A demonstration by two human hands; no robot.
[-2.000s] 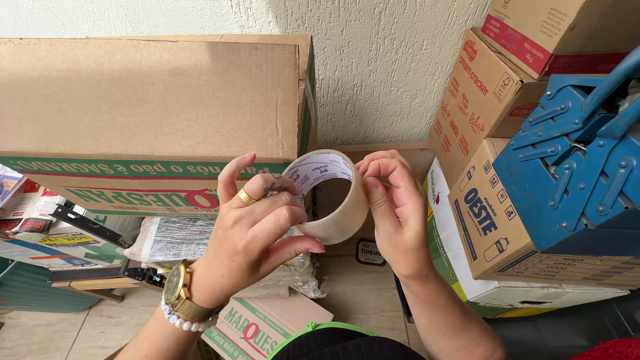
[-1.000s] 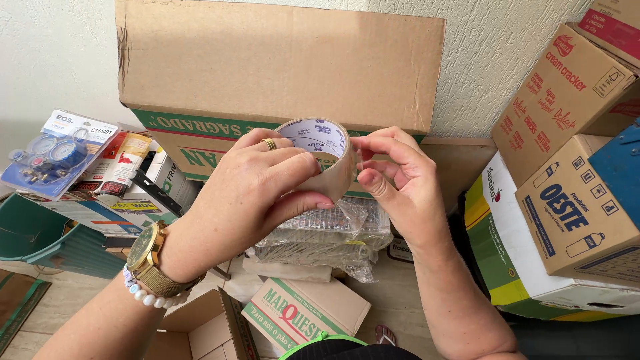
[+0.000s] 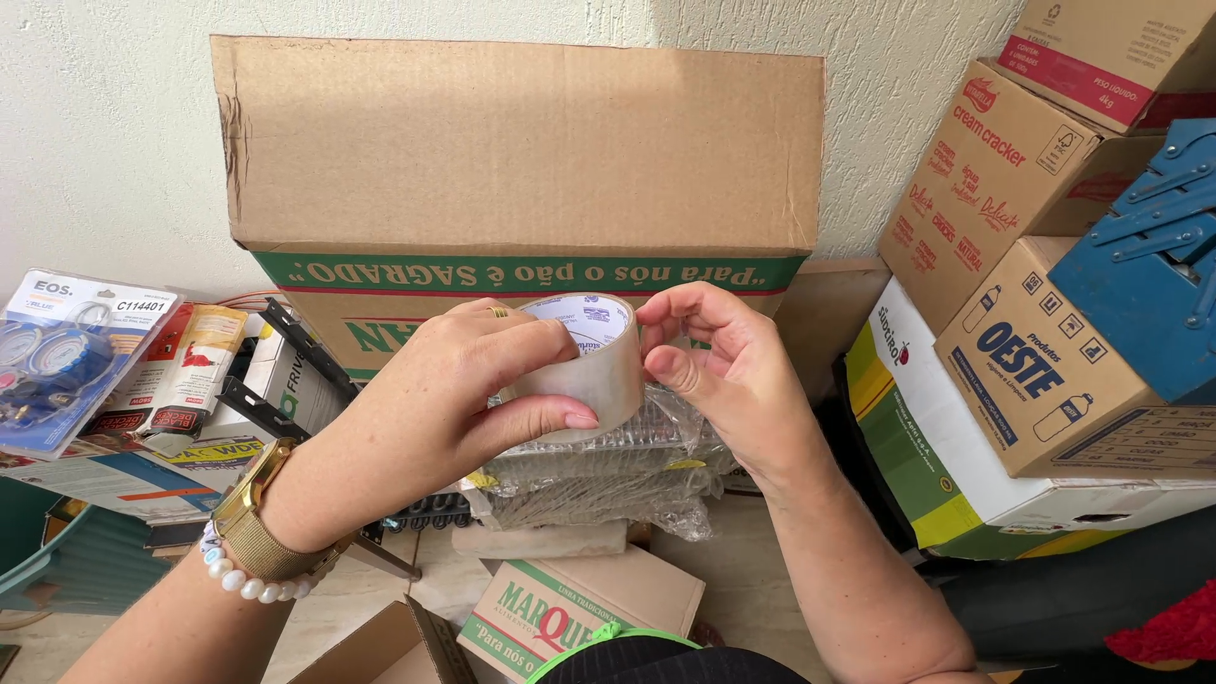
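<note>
A roll of clear packing tape (image 3: 608, 385) is in my left hand (image 3: 484, 370), whose fingers reach into the cardboard core while the thumb lies on the outer side. My right hand (image 3: 722, 370) is at the roll's right side, thumb and fingers curled close together; whether they pinch the tape's end cannot be told. Behind the hands a large cardboard box (image 3: 522, 152) with a green printed band stands against the wall. Below the roll lies a stack wrapped in clear plastic (image 3: 608, 475), partly hidden by my hands.
Cardboard boxes (image 3: 997, 152) and a blue metal cantilever toolbox (image 3: 1140, 266) are stacked at the right. A packaged gauge set (image 3: 66, 351) and a teal bin (image 3: 85, 570) are at the left. A smaller printed box (image 3: 608, 594) and an open box (image 3: 380, 651) sit on the floor.
The view has shifted, showing more of the left side. Both hands stay at the tape roll, and its core opening is tilted differently from two seconds ago.
</note>
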